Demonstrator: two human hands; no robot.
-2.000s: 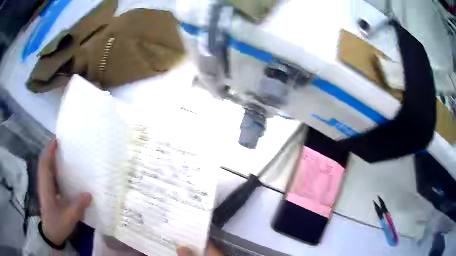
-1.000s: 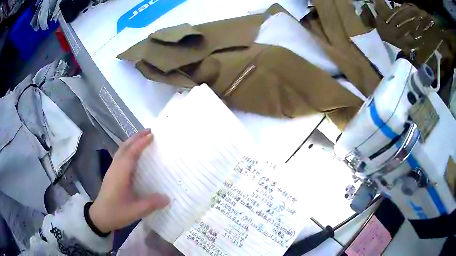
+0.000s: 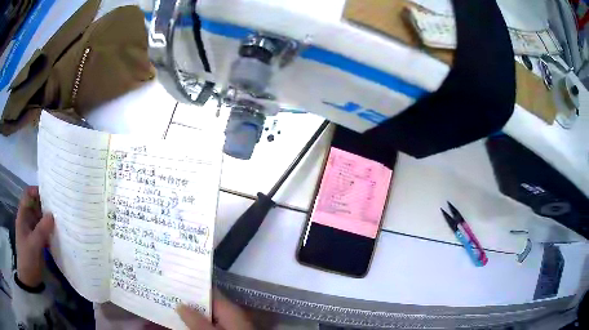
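Observation:
An open notebook [image 3: 158, 225] with lined pages, handwriting on its right page, lies tilted over the table's front edge at the left. My left hand [image 3: 35, 242] holds its left edge, with the thumb on the page. My right hand [image 3: 216, 317] is cut off by the bottom edge of the picture and holds the notebook's lower right corner, a finger on the page. A smartphone [image 3: 349, 200] with a pink and black screen lies right of the notebook. A screwdriver [image 3: 244, 232] with a black handle lies between them, its shaft pointing up and right.
The white sewing machine head [image 3: 361, 71] with a black band [image 3: 481, 84] spans the top. Brown garment panels [image 3: 110, 58] with a zip lie at the upper left. Thread snips [image 3: 464, 233] lie right of the phone. A printed ruler edge [image 3: 387, 316] runs along the front.
The view has swung right since one second ago, bringing the whole phone, the screwdriver and the snips back into sight. My right hand shows again at the notebook's lower corner. Both hands keep the notebook open.

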